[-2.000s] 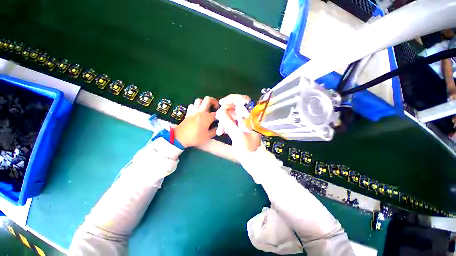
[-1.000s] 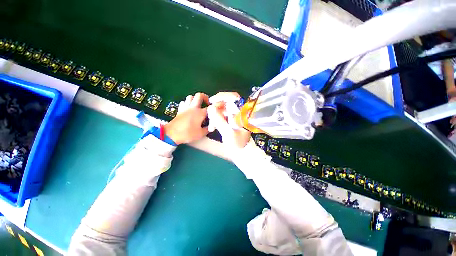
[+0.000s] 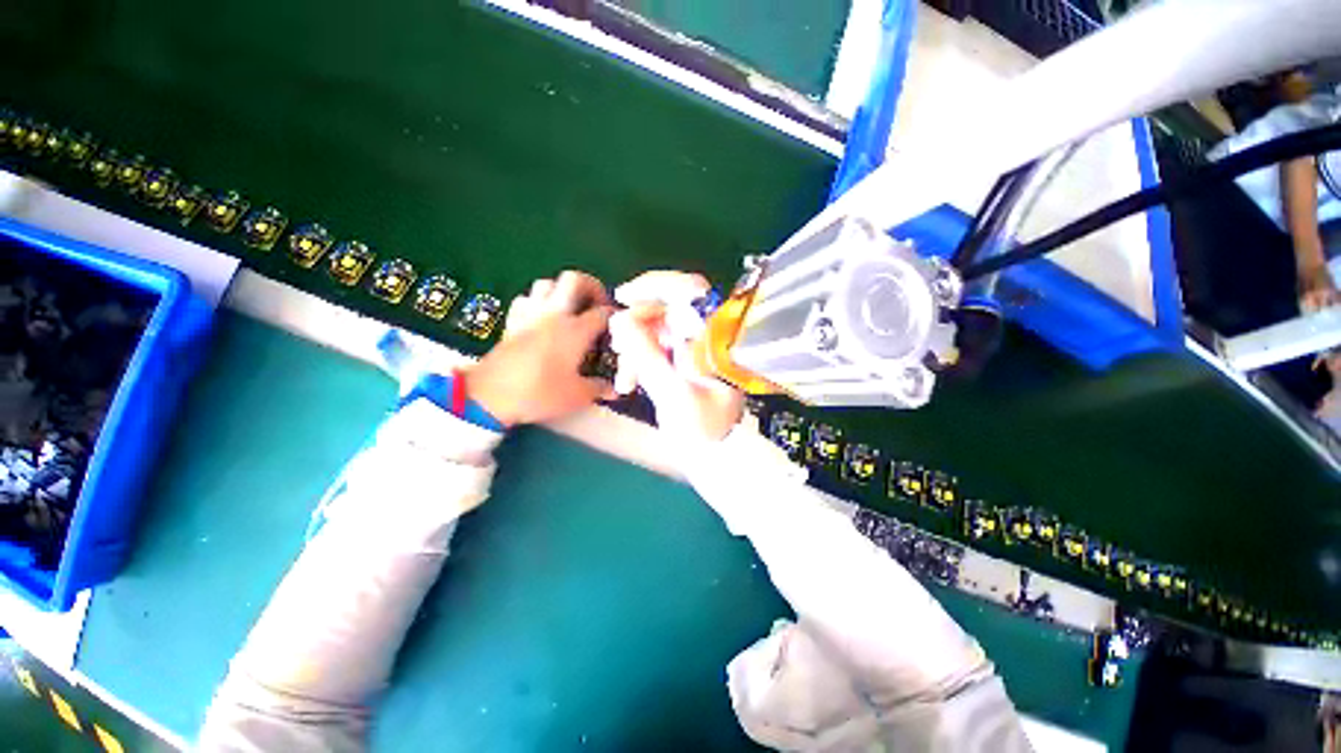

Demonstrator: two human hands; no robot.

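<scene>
My left hand point(image 3: 541, 358), with a blue and red strap at the wrist, is at the belt's near edge, fingers bent around a small dark part point(image 3: 603, 358) mostly hidden between the hands. My right hand point(image 3: 680, 353) is just right of it, fingers curled beside the orange mount point(image 3: 724, 338) of the silver-grey pneumatic cylinder point(image 3: 846, 321). What the right fingers hold is hidden. Small black-and-yellow parts point(image 3: 352, 262) stand in a long row on the green conveyor belt point(image 3: 485, 140), on both sides of my hands.
A blue bin point(image 3: 125, 427) of dark and silvery pieces is at left. A pale rail point(image 3: 316, 319) with loose dark parts at right borders the belt. A black hose point(image 3: 1147, 206) runs from the cylinder. A blue tote point(image 3: 878, 111) lies across the belt. Another person's arm point(image 3: 1300, 221) shows at upper right.
Since the first frame both hands and the cylinder have shifted slightly left in the picture. Since the second, the left hand has moved slightly left and the row of parts has shifted right.
</scene>
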